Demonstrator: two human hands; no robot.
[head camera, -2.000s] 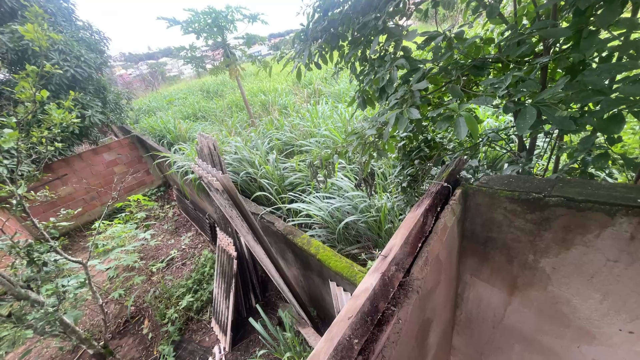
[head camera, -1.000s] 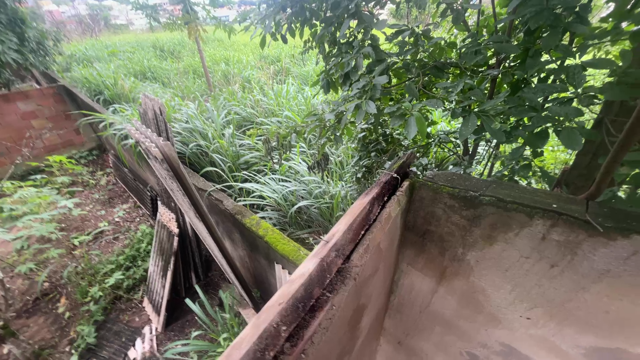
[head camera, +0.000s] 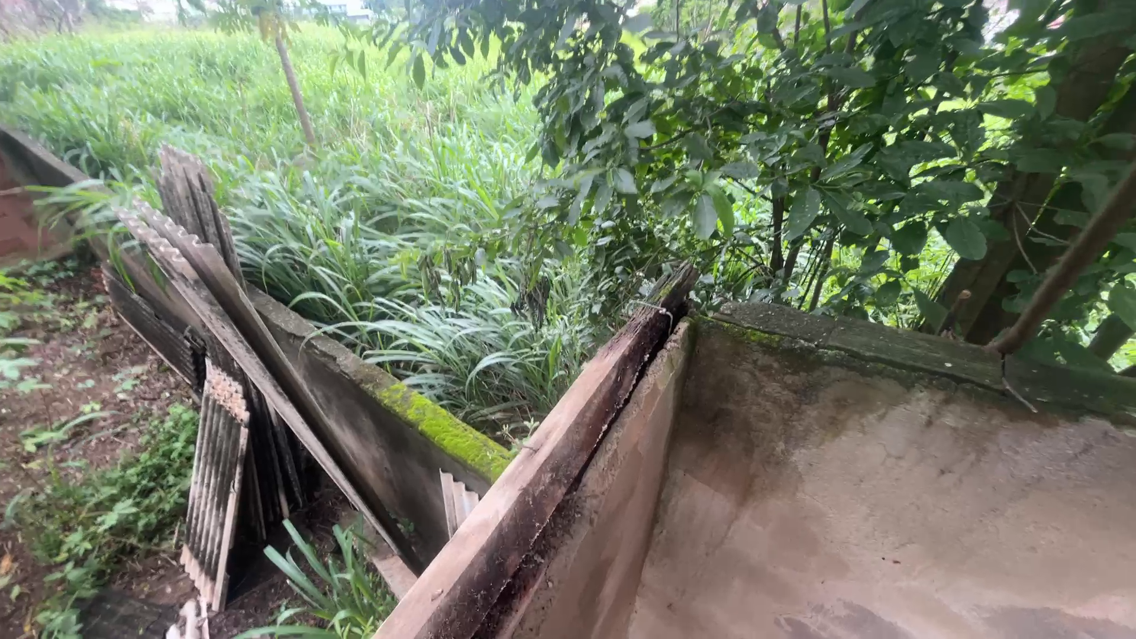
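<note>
Neither of my hands is in the head view. A weathered wooden beam (head camera: 532, 497) runs along the top of a plastered wall, its splintered far end near the wall's corner, with a thin wire around that end. To its right, a stained plastered wall (head camera: 870, 497) meets it at the corner. On the left, corrugated roofing sheets (head camera: 216, 484) and long narrow pieces (head camera: 266, 373) lean in a stack against a lower concrete wall (head camera: 373, 435), part of whose top bears bright green moss (head camera: 444, 430).
Tall grass (head camera: 399, 240) grows beyond the low wall. A leafy tree (head camera: 710, 142) overhangs the corner, and a thick trunk (head camera: 1021, 213) stands at the right behind the mossy wall ledge (head camera: 887, 351). Weeds (head camera: 133, 497) cover soil at the lower left.
The view has swung right and down, so the brick wall at the left has mostly left the frame and more of the right wall and trunk shows. No object has plainly moved.
</note>
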